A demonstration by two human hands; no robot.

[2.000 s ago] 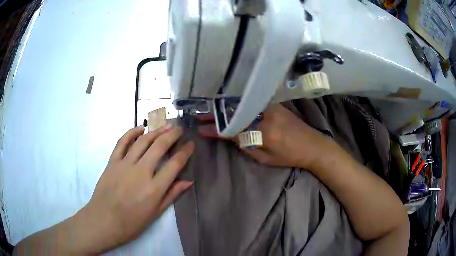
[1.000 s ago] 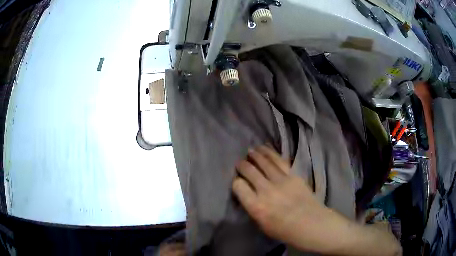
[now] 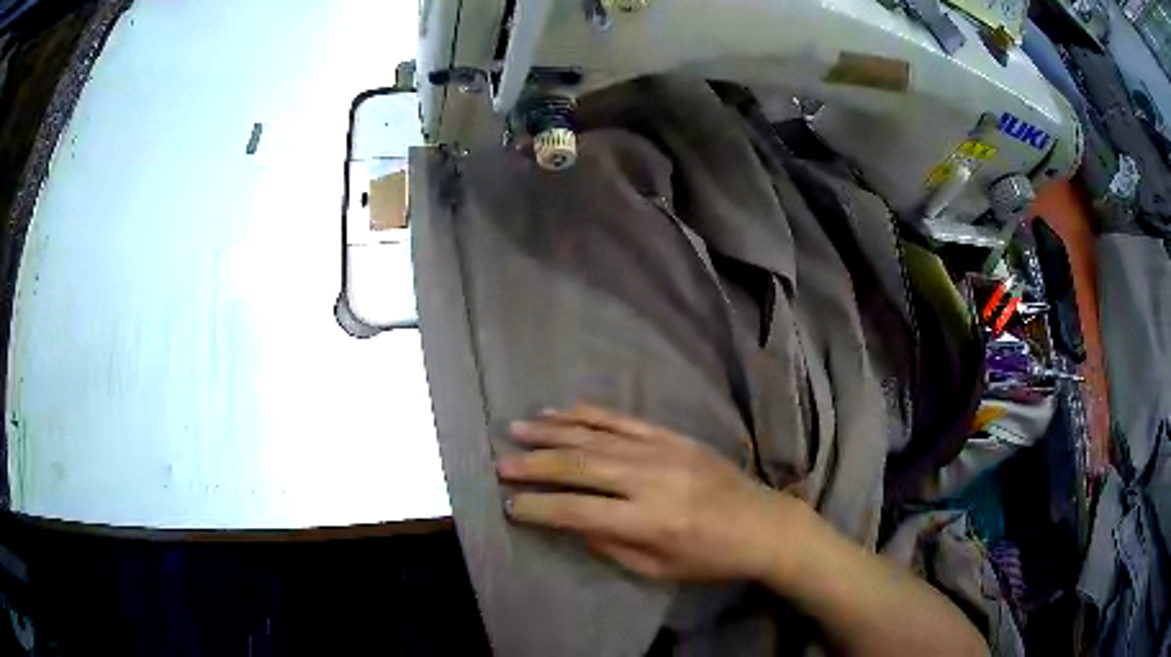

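Observation:
A grey-brown garment piece (image 3: pixel 578 321) lies under the sewing machine head and hangs over the table's front edge. A narrow seam strip (image 3: pixel 452 347) runs along its left side up to the presser foot (image 3: pixel 447 173), which is small and blurred. My right hand (image 3: pixel 642 494) lies flat on the cloth near the front edge, palm down, fingers pointing left and slightly apart, not gripping. My left hand is not in view. A tan square (image 3: pixel 388 202) is on the needle plate (image 3: pixel 379 276), left of the foot.
The white machine arm (image 3: pixel 771 58) crosses the top to the right. A tool tray (image 3: pixel 1008 321) with orange-handled and purple items stands at right. Grey garments (image 3: pixel 1136 334) lie beyond it beside an orange-red surface (image 3: pixel 1068 238). The white table (image 3: pixel 193 321) curves at left.
My left hand has left the table area and the picture. My right hand has come out from beside the needle to the front part of the cloth. The view has shifted, showing more of the cloth.

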